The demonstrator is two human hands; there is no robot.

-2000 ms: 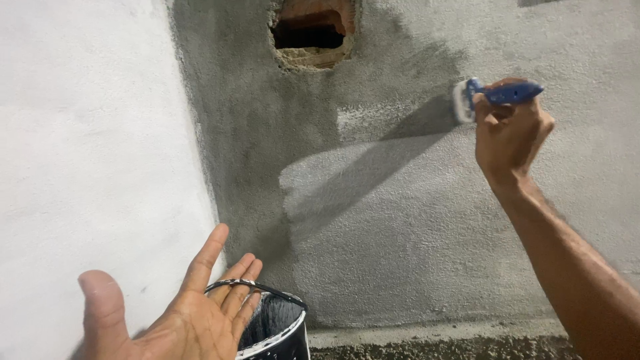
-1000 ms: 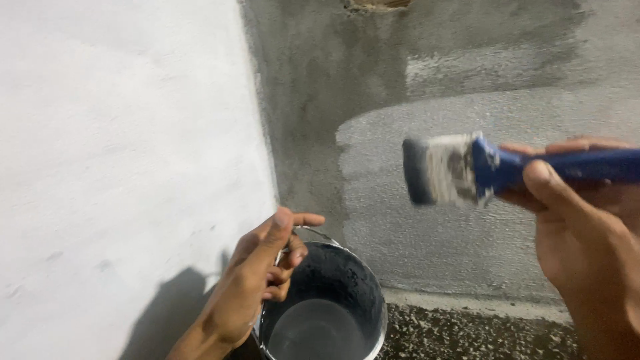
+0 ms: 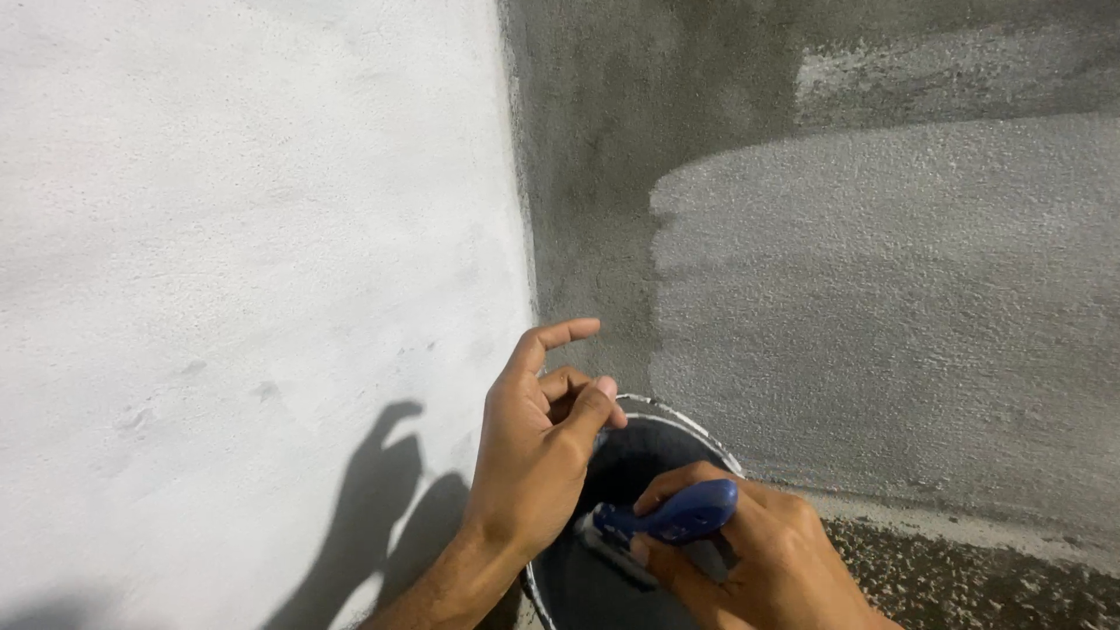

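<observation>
My right hand [image 3: 761, 542] grips the blue handle of a wide paintbrush [image 3: 682, 516], its bristles pointing down inside the dark bucket [image 3: 544, 604]. How deep the bristles sit is hard to tell. At the bucket's far left rim, my left hand [image 3: 538, 437] is raised with its index finger extended and the thumb near the other curled fingers. The bucket's wire handle [image 3: 674, 416] passes close to those fingers; whether they hold it cannot be seen clearly. Whitish paint marks the rim.
A white wall [image 3: 262, 219] rises on the left and meets a grey cement wall [image 3: 595, 175] at a corner. Lighter grey coating [image 3: 875, 306] covers part of the grey wall. Rough speckled ground [image 3: 980, 577] runs along a ledge at the lower right.
My right hand has brought the brush from the grey wall down into the bucket. My left hand, spread wide two seconds ago, has its fingers curled near the rim. The view has tilted down.
</observation>
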